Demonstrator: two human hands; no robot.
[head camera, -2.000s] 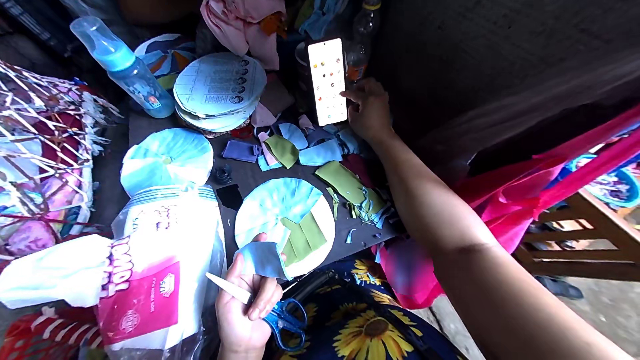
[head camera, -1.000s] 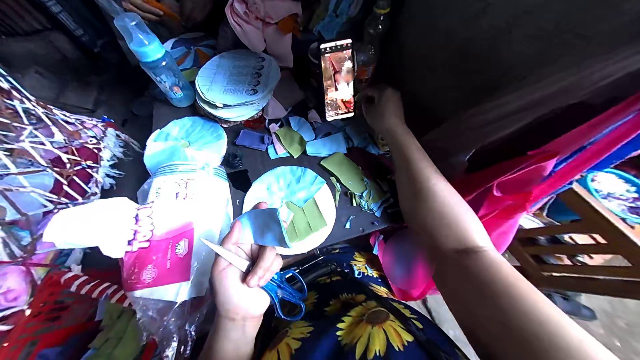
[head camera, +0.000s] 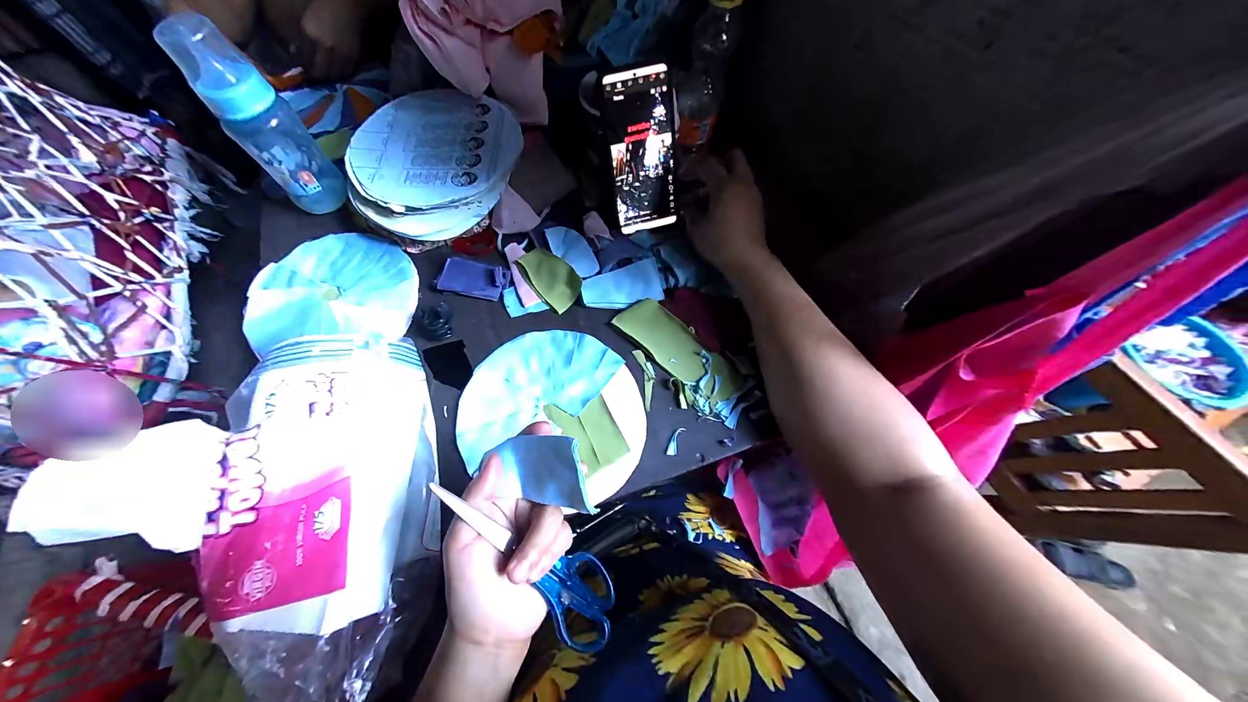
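My left hand (head camera: 502, 565) holds blue-handled scissors (head camera: 575, 595) against its palm, blades pointing up and left, and pinches a blue fabric piece (head camera: 541, 471). Just beyond it lies a round white disc (head camera: 624, 458) partly covered with light blue and olive green fabric pieces. My right hand (head camera: 726, 210) is stretched forward beside the right edge of an upright smartphone (head camera: 640, 146) with a lit screen; its fingertips are dark, and whether they touch the phone cannot be told. Fabric scraps (head camera: 663, 341) in green, blue and purple lie between the phone and the disc.
A baby bottle (head camera: 263, 127), a stack of round printed discs (head camera: 434, 161) and a finished-looking blue fabric disc (head camera: 331, 292) stand or lie to the left. Nearer are a plastic pack (head camera: 312, 487) and a red basket (head camera: 58, 624). A clear bottle (head camera: 707, 78) stands behind the phone. Another person's hands show at top left.
My right hand has moved from the phone's screen to its right side. The screen's picture has changed from small icons to a dark image. My left hand keeps the scissors and blue fabric.
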